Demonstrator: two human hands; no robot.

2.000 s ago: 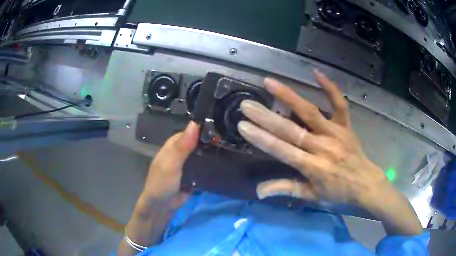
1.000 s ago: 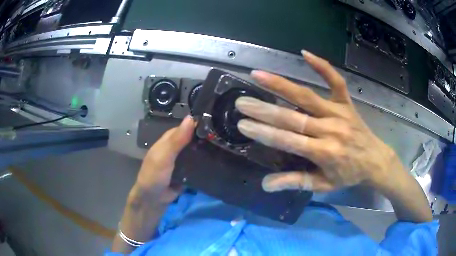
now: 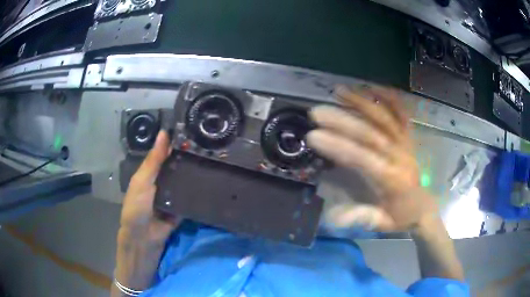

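A dark carrier fixture [image 3: 235, 197] with two round black speaker drivers, the left one [image 3: 214, 120] and the right one [image 3: 289, 138], is held up over the bench, tilted down to the right. My left hand [image 3: 145, 191] grips its left edge, thumb at the side. My right hand [image 3: 372, 156], blurred, is at the fixture's right end with fingers apart and pale finger cots on some fingertips. Its fingertips overlap the edge of the right driver; whether they touch is unclear. A second carrier fixture [image 3: 143, 130] lies on the bench, partly hidden behind the held one.
The green conveyor belt [image 3: 279, 43] runs beyond the silver side rail [image 3: 215, 73]. It carries fixtures at upper left [image 3: 123, 32] and upper right [image 3: 441, 81]. A blue bin [image 3: 504, 183] and a crumpled clear piece [image 3: 469, 168] are at the right bench end.
My right fingers have moved off the left part of the held fixture to its right end, uncovering both drivers. Another fixture now shows on the belt at upper left. The view has shifted.
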